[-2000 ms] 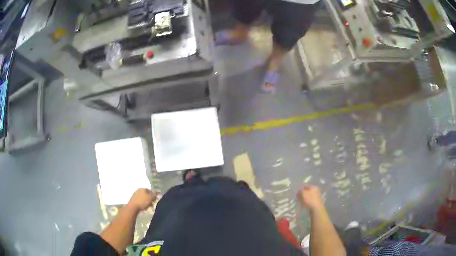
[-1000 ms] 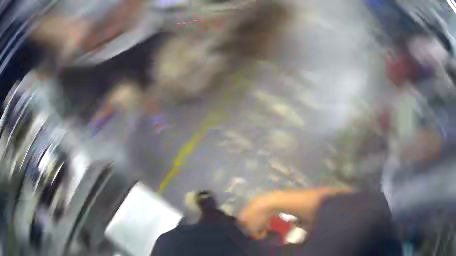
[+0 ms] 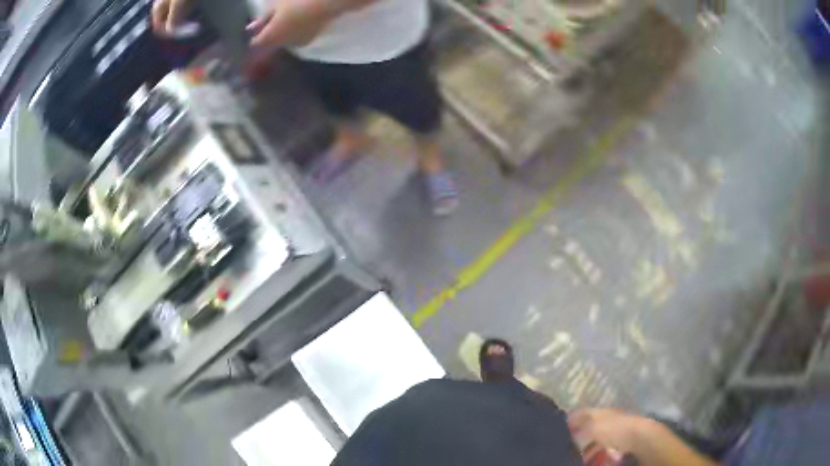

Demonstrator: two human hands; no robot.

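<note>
My right hand (image 3: 599, 430) is at the bottom right, beside my dark clothing, blurred and partly cut off by the lower edge. Something red and white shows just under its fingers; I cannot tell whether the hand holds it or it lies beyond. My left hand is not in view. A large white square lid or box (image 3: 369, 359) lies on the floor at the lower middle, its lower part hidden by my clothing. A second white one (image 3: 284, 439) lies left of it, cut off by the bottom edge.
A grey-white benchtop machine (image 3: 305, 238) with metal fixtures stands at the left. A person in a white top and dark shorts (image 3: 387, 91) stands behind it. Another machine table (image 3: 510, 100) is at the top. A yellow line (image 3: 510, 238) crosses the worn grey floor. A metal frame (image 3: 774, 319) is at the right.
The view has swung and become clearer than one second ago. The machine at the left and the second white square are back in view. My left hand, visible two seconds ago, is out of view.
</note>
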